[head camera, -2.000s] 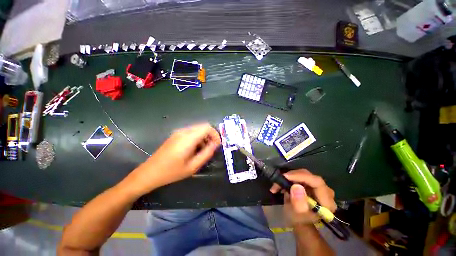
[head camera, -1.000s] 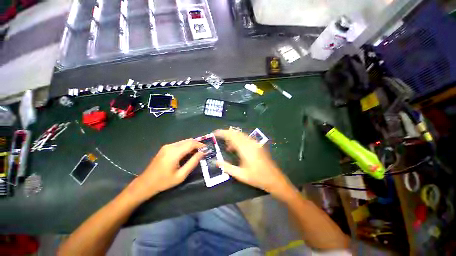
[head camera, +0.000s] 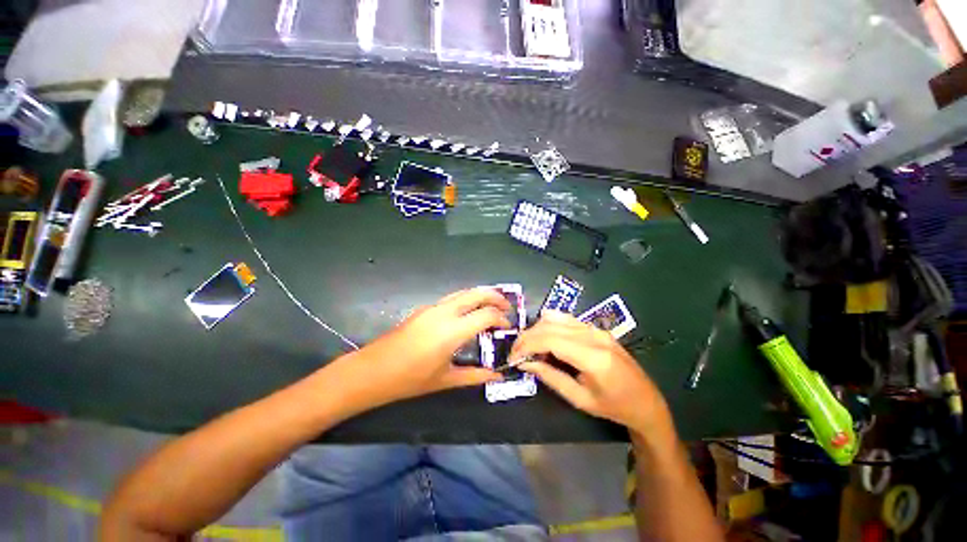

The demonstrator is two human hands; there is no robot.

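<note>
A white phone housing [head camera: 511,390] lies upright to me on the green mat, with a dark part in its middle. My left hand [head camera: 451,337] holds its left side, fingers over the upper part. My right hand [head camera: 583,365] is at its right side, with fingertips pinched over the dark part; whether they grip a small piece is hidden. A blue-white circuit board [head camera: 562,295] and a white-edged battery [head camera: 610,317] lie just beyond my right hand, the battery partly covered by it.
A black keypad housing [head camera: 558,235], stacked LCD screens [head camera: 423,187] and red parts [head camera: 267,192] lie behind. A single screen [head camera: 222,294] and solder wire [head camera: 278,275] are left. A green electric screwdriver [head camera: 804,394] is right. A raised shelf holds a clear tray [head camera: 392,51].
The soldering iron seen in my right hand earlier is gone from it. Both hands are now on the housing, my right fingertips closer to its middle. The camera view has shifted.
</note>
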